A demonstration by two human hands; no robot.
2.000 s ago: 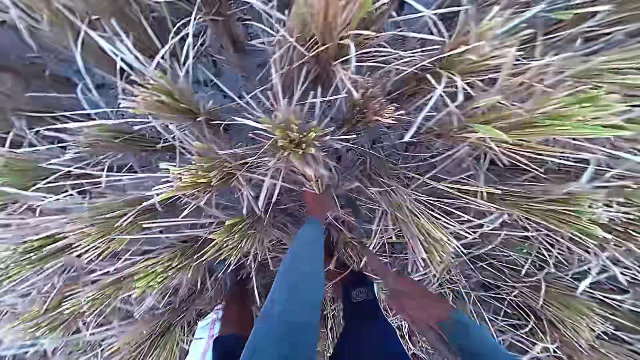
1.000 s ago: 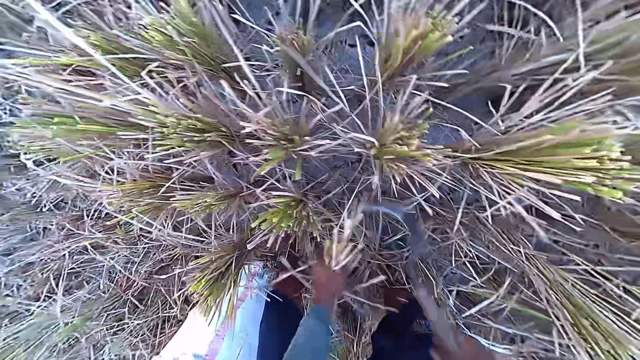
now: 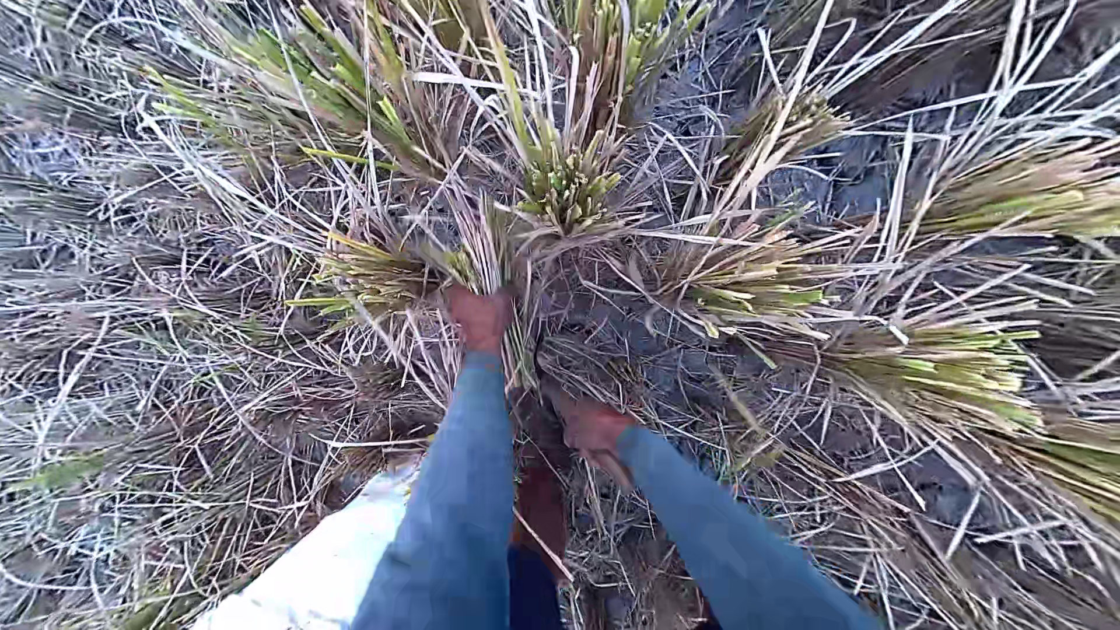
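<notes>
My left hand (image 3: 479, 317) is closed around a bunch of dry straw stalks (image 3: 484, 241), whose tops fan out above the fist. To its lower right, my right hand (image 3: 597, 430) is curled around the handle of a tool, mostly hidden; a thin dark curved blade (image 3: 537, 350), apparently a sickle's, rises from it beside the base of the stalks. A cut clump of stubble (image 3: 569, 188) stands just beyond the left hand, and another clump (image 3: 376, 273) is at its left.
More cut stubble clumps stand at the right (image 3: 945, 372) and upper left (image 3: 350, 87). Loose straw (image 3: 219, 376) covers much of the dark ground. A white sack or cloth (image 3: 324, 560) lies against my left side, and a bare leg (image 3: 541, 512) shows between my arms.
The view has shifted over the stubble. My left hand now grips a bunch of stalks, with the right hand brought in close beside it; a second ago the curved tool was farther out to the right.
</notes>
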